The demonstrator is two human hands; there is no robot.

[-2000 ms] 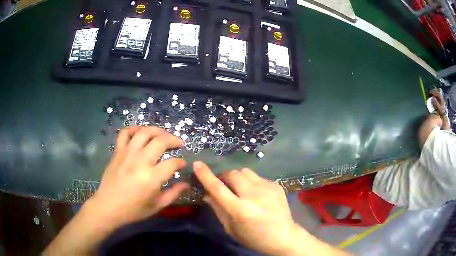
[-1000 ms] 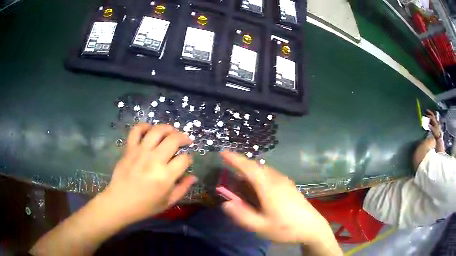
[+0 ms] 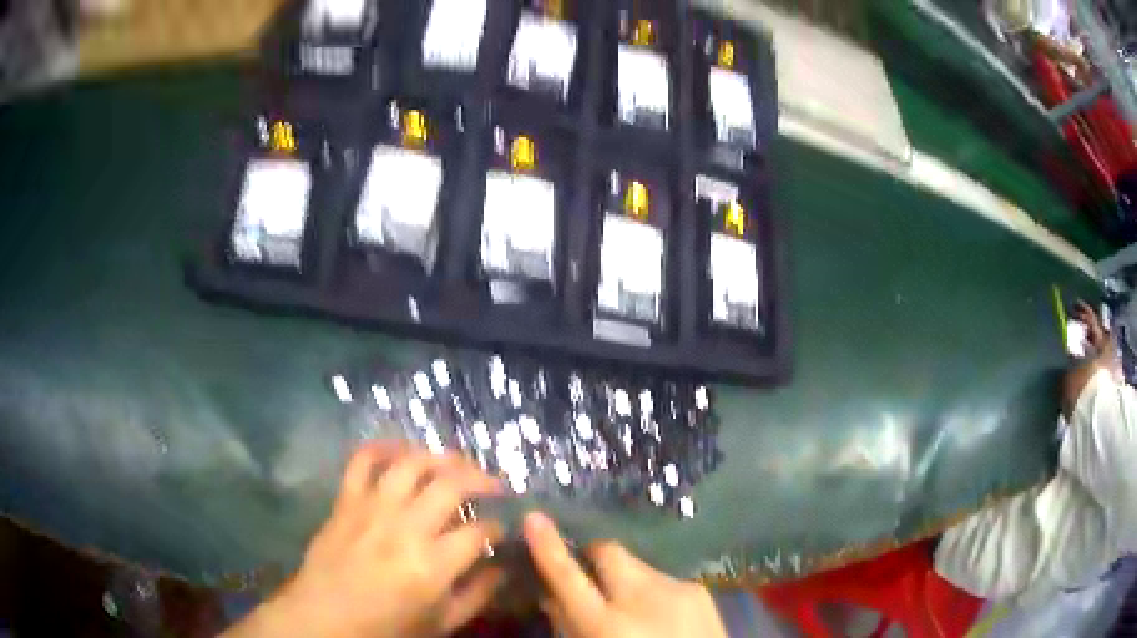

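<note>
A loose pile of tiny black, clear and white parts (image 3: pixel 549 430) lies on the dark green mat between the tray and my hands. The frame is motion-blurred. My left hand (image 3: pixel 405 536) is at the pile's near left edge, fingers bent and apart. My right hand (image 3: pixel 611 586) is beside it to the right, index finger pointing at the near edge of the pile, its lower part cut off by the frame. I cannot tell whether either hand holds a tiny part. Beyond the pile, a black tray (image 3: pixel 436 327) holds two rows of black units (image 3: pixel 518 228) with white printed areas and yellow marks.
A pale board (image 3: pixel 829 94) lies right of the tray and a brown board (image 3: pixel 175 31) beyond it at the left. At the right, a neighbouring person's pale sleeve (image 3: pixel 1035 511) and hand rest by the bench edge, above a red stool (image 3: pixel 873 598).
The view has tilted up, so the tray and pile sit lower and both tray rows show. The pinkish-red thing seen by my right hand one second ago no longer shows there.
</note>
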